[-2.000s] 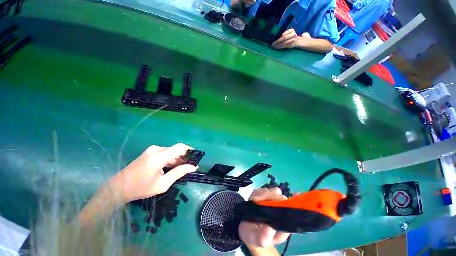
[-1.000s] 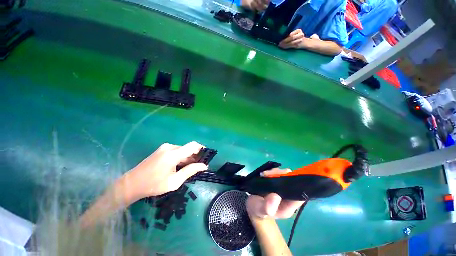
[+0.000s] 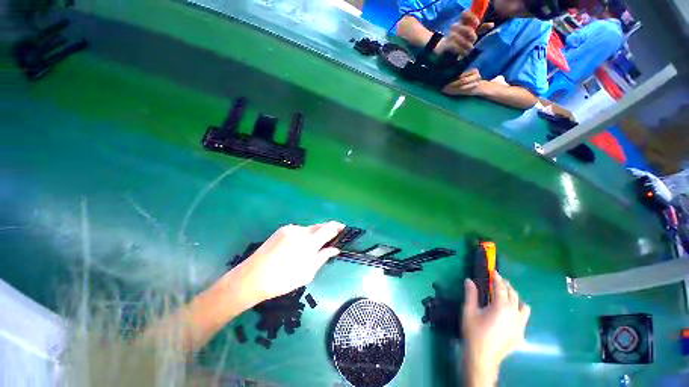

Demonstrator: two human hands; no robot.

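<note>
My left hand grips the left end of a black plastic bracket frame, held low over the green bench. My right hand is closed around the orange-and-black electric screwdriver, to the right of the frame and apart from it. The round screw dish sits between my hands, partly filled with dark screws. A heap of small black clips lies left of the dish, partly hidden by my left hand. A smaller heap of black parts lies right of the dish.
Another bracket frame lies farther back on the bench. More black frames lie at the far left. A black square fan is at the right. White posts cross the right side. A blue-clad coworker works opposite.
My right hand has moved the screwdriver away from the frame to the right and turned it upright. The frame is still in my left hand. The coworker now raises an orange tool.
</note>
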